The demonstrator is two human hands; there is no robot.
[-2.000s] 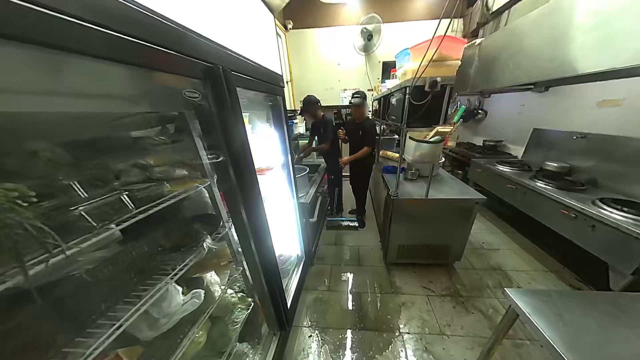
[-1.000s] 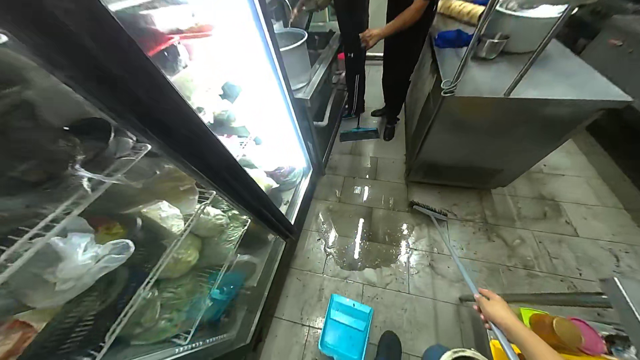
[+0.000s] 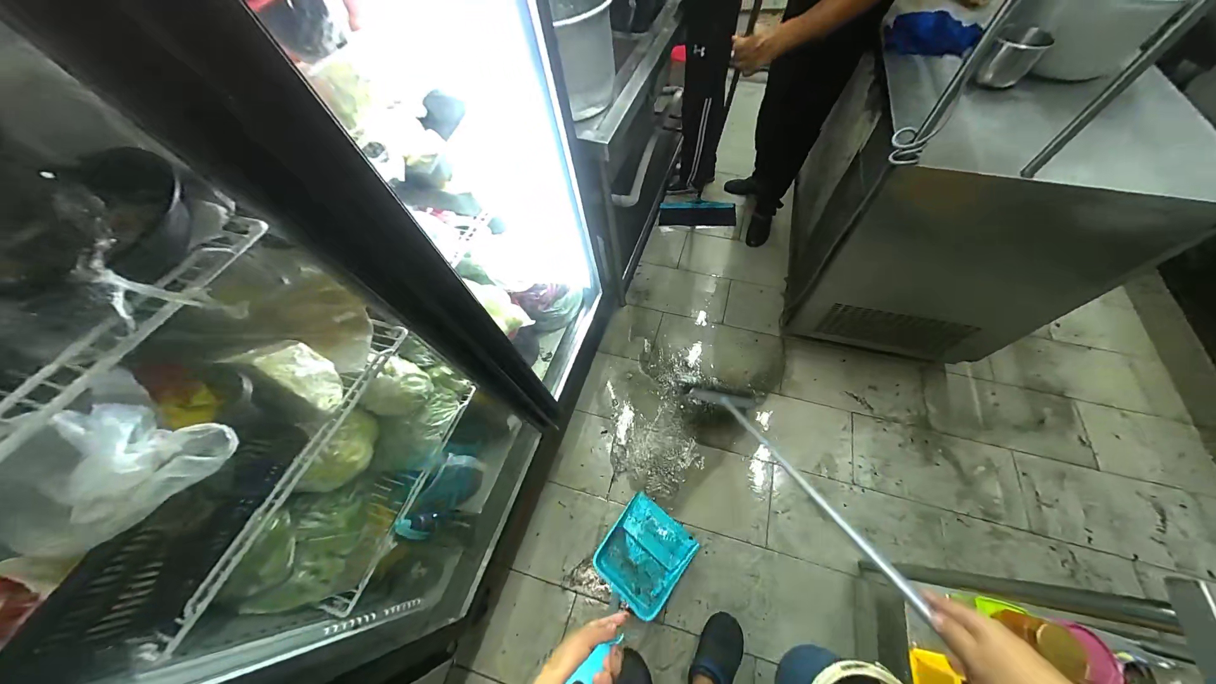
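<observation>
A blue plastic dustpan rests on the wet tiled floor, and my left hand grips its handle at the bottom of the view. At the lower right my right hand is closed around the grey pole of a floor brush. The dark brush head touches the floor in a puddle of dirty water, beyond the dustpan and to its right. The brush head is partly blurred.
Glass-door fridges with bagged vegetables line the left. A steel counter stands at the right. Ahead, a person in dark clothes holds a blue-and-black broom. Near my right hand are colourful containers by a metal rail.
The brush head has moved left into the puddle. My left hand has come into view on the dustpan's handle. The view has tilted down since the oldest frame.
</observation>
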